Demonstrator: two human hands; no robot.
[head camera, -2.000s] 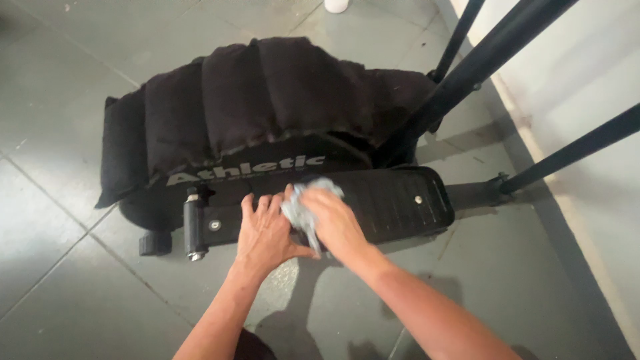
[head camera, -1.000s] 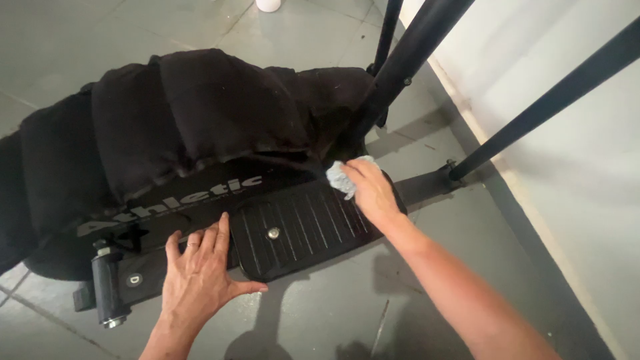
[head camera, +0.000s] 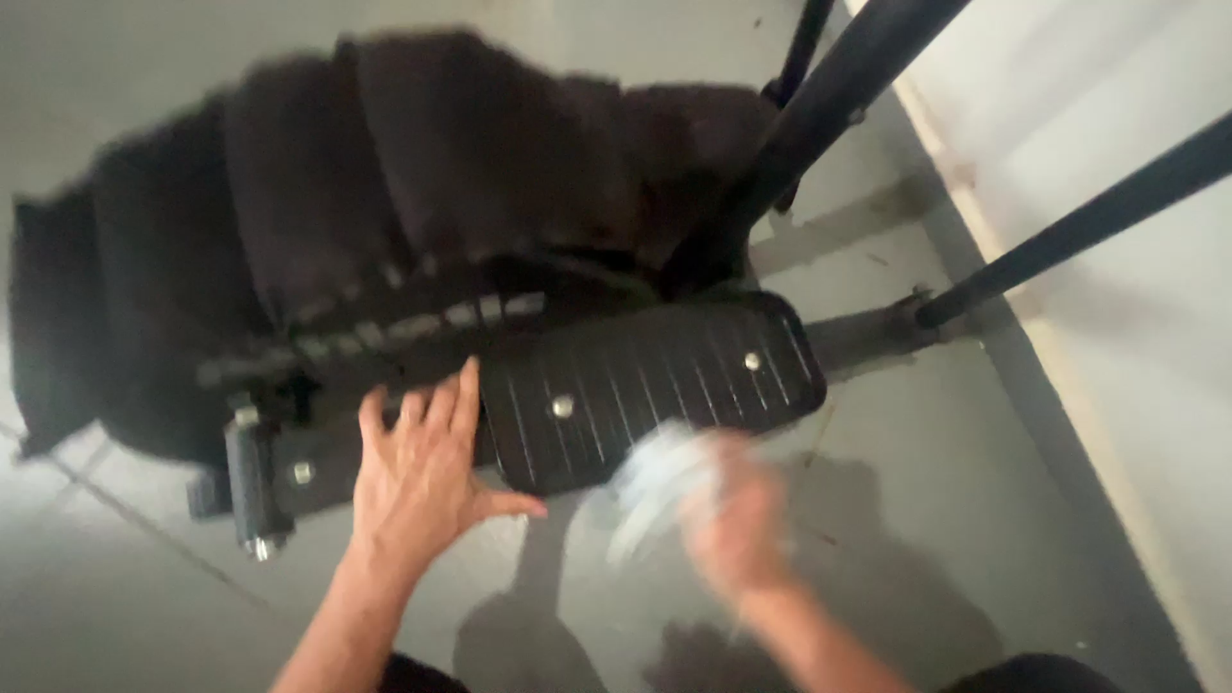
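Observation:
My left hand (head camera: 419, 467) rests with spread fingers on the black bar of an elliptical trainer, its fingertips beside the left end of the ribbed foot pedal (head camera: 654, 385). Two bolt heads show on that pedal. In my right hand (head camera: 736, 515), blurred by motion, is a crumpled pale cloth (head camera: 664, 481) at the pedal's near edge; whether it touches the pedal cannot be told. Behind the pedal, a dark padded fabric (head camera: 433, 164) lies over the machine's body, just above blurred pale lettering.
A thick black pole (head camera: 828, 115) rises from the machine. A thinner bar (head camera: 1078, 221) slants past the white wall (head camera: 1136, 385) at the right. Left of my left hand is a short cylindrical roller (head camera: 255, 481). Grey tiled floor (head camera: 144, 597) surrounds the machine.
My right hand with the cloth has moved from the pedal's far right part to its near edge. My left hand stays by the pedal's left end.

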